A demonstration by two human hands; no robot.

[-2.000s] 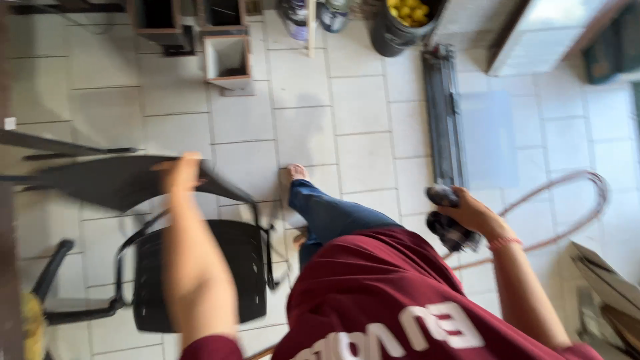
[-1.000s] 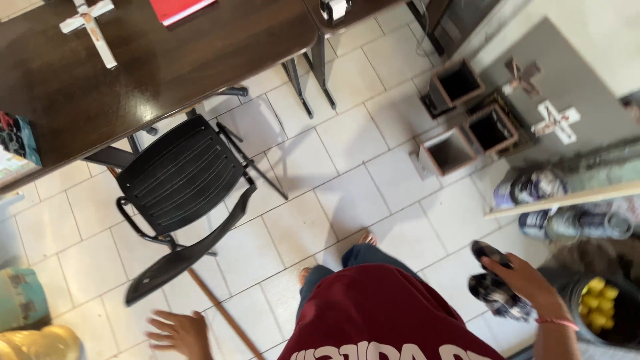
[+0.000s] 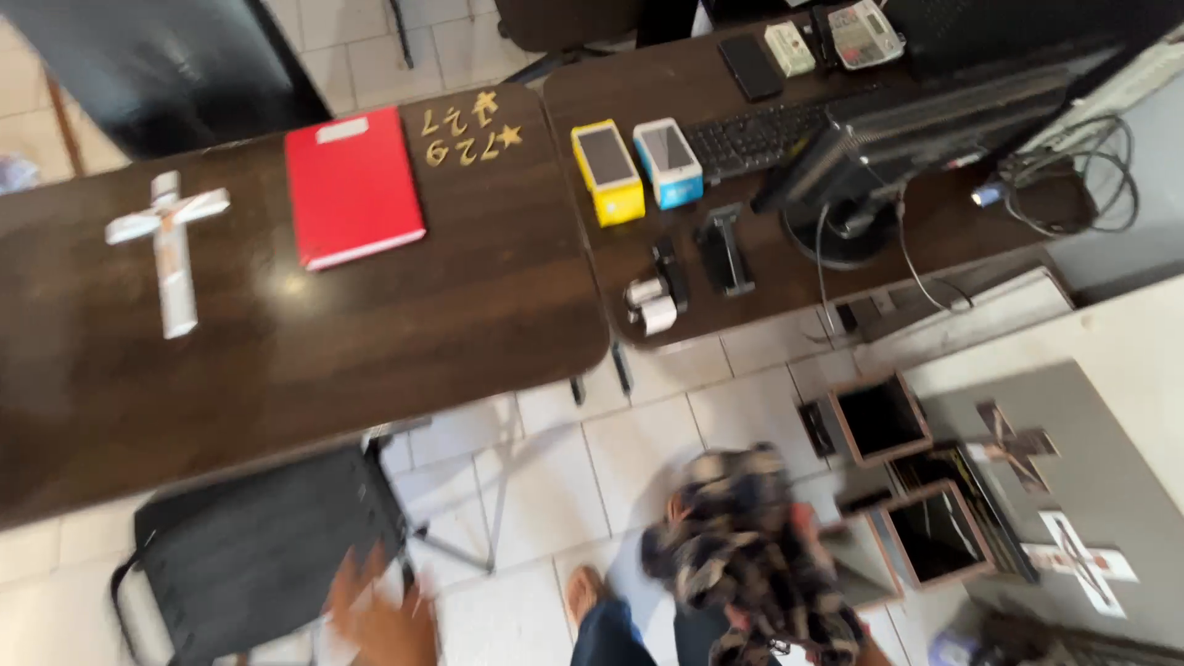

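Note:
My right hand (image 3: pixel 805 532) grips a bundle of dark patterned cloth (image 3: pixel 754 555) above the floor, right of my legs, and the cloth covers most of the hand. My left hand (image 3: pixel 379 601), blurred, has its fingers spread and holds nothing; it is beside the seat of a black chair (image 3: pixel 277 546). Beyond it, the dark wooden table (image 3: pixel 444 305) bears a white cross (image 3: pixel 171 250), a red book (image 3: pixel 351 185) and golden numbers and stars (image 3: pixel 467 129).
An adjoining desk (image 3: pixel 638 250) holds a yellow box (image 3: pixel 608 171), a blue-and-white box (image 3: pixel 668 162), a keyboard (image 3: pixel 758 139), a monitor (image 3: pixel 925 120), a phone (image 3: pixel 750 67) and cables. Open boxes (image 3: pixel 879 416) and crosses (image 3: pixel 1078 562) lie at the right. A black chair back (image 3: pixel 176 74) rises beyond the table.
The view has swung strongly toward the table and desk. My left hand was at the black chair's back two seconds ago and has since let go. The cloth stays in my right hand.

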